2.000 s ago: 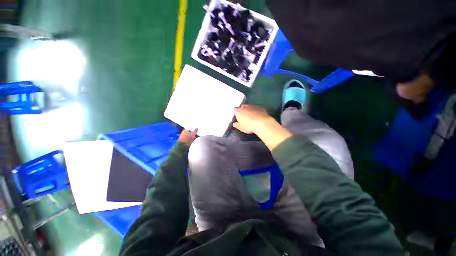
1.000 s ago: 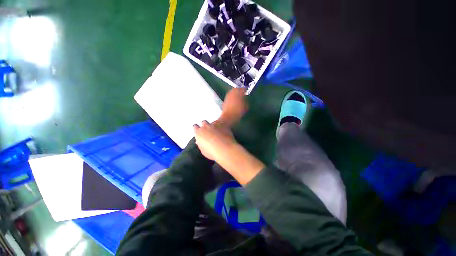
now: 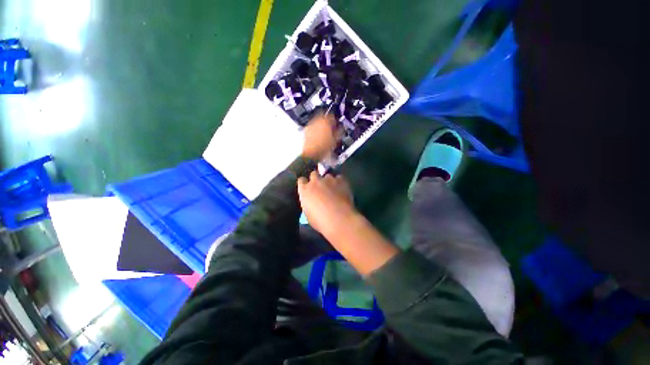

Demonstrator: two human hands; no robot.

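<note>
A white parts tray [image 3: 367, 39] on the floor holds many black modules [image 3: 349, 78] with white strips. My left hand [image 3: 321, 135], blurred, reaches over the tray's near corner with its fingers among the modules; its grip cannot be made out. My right hand [image 3: 326, 199] is just below it, fingers curled, outside the tray. A small white tip shows at its fingers; what it belongs to is unclear. A plain white sheet or lid [image 3: 253, 142] lies left of my left hand, beside the tray, partly behind my left forearm.
A blue crate [image 3: 182, 207] stands at the left, with a white sheet [image 3: 89, 235] and a dark sheet [image 3: 150, 246] on it. Blue stools [image 3: 346, 314] are below and around me. A dark-clothed person [image 3: 584, 142] fills the right side. My slippered foot [image 3: 440, 158] is right of the tray.
Both hands have let go of the white lid, which has shifted left. My left hand has crossed over into the tray. My right hand has moved down and left from the lid's edge.
</note>
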